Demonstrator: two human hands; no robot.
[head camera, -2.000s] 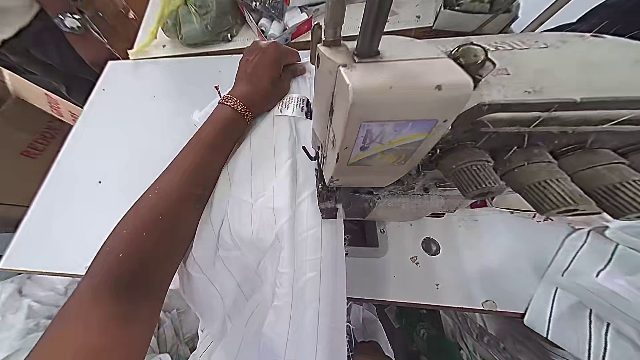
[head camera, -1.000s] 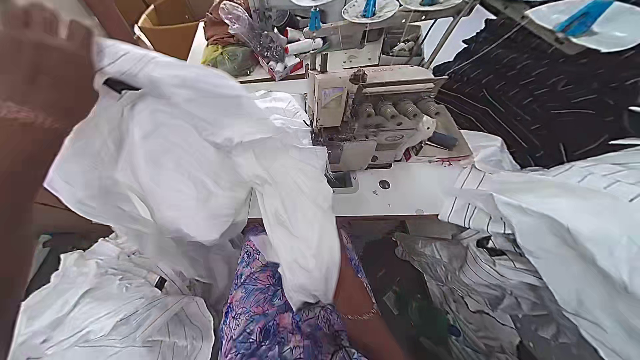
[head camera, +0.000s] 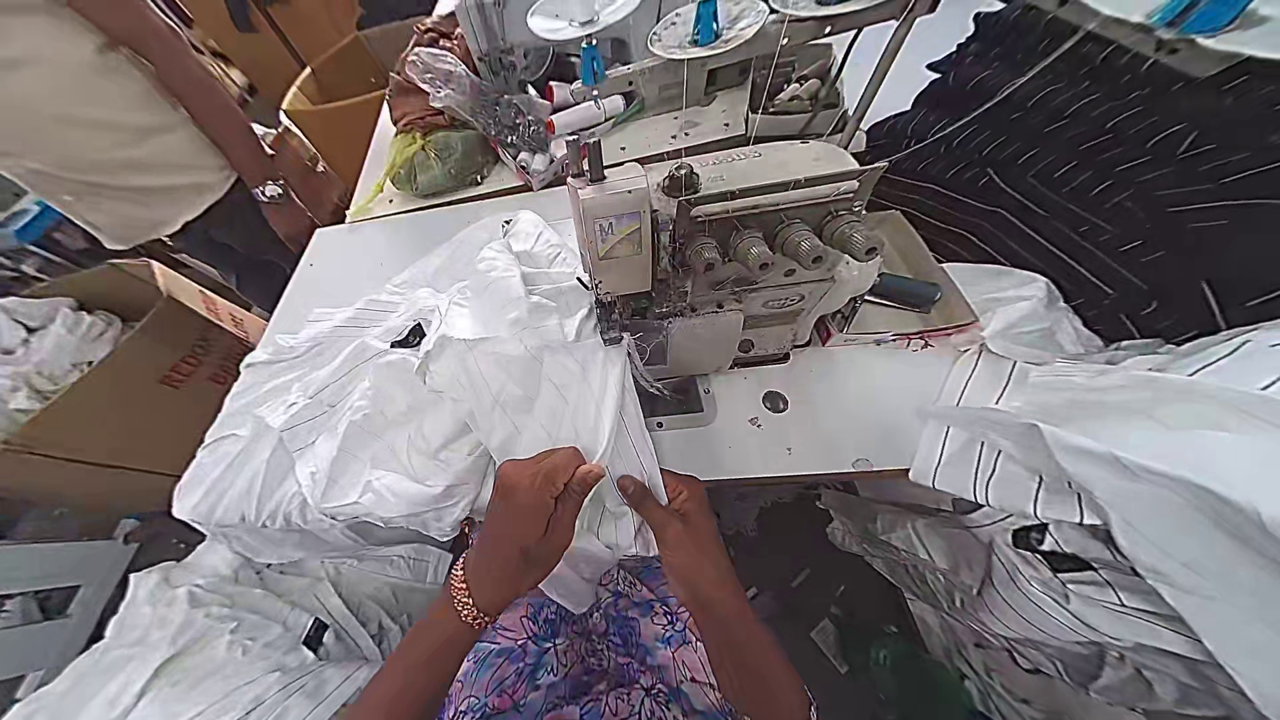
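Observation:
A white, thinly striped fabric garment (head camera: 400, 400) lies over the left part of the white sewing table (head camera: 830, 410). Its right edge runs up to the needle and presser foot area of an overlock sewing machine (head camera: 740, 260). My left hand (head camera: 535, 520), with a beaded bracelet at the wrist, pinches the cloth near the table's front edge. Close beside it on the right, my right hand (head camera: 680, 530) grips the same cloth's edge, thumb on top. The lower end of the cloth hangs over my patterned clothing. Some of the fingers are hidden beneath the fabric.
More striped white garments hang at the right (head camera: 1130, 450) and are heaped at lower left (head camera: 270, 620). A cardboard box (head camera: 120, 380) stands left, near another person (head camera: 130, 130). Thread cones, a plastic bag (head camera: 440, 165) and dark striped fabric (head camera: 1100, 190) are behind the machine.
The raised left hand has come down, and the garment it held up now lies on the table against the machine. Both hands are now together on the cloth.

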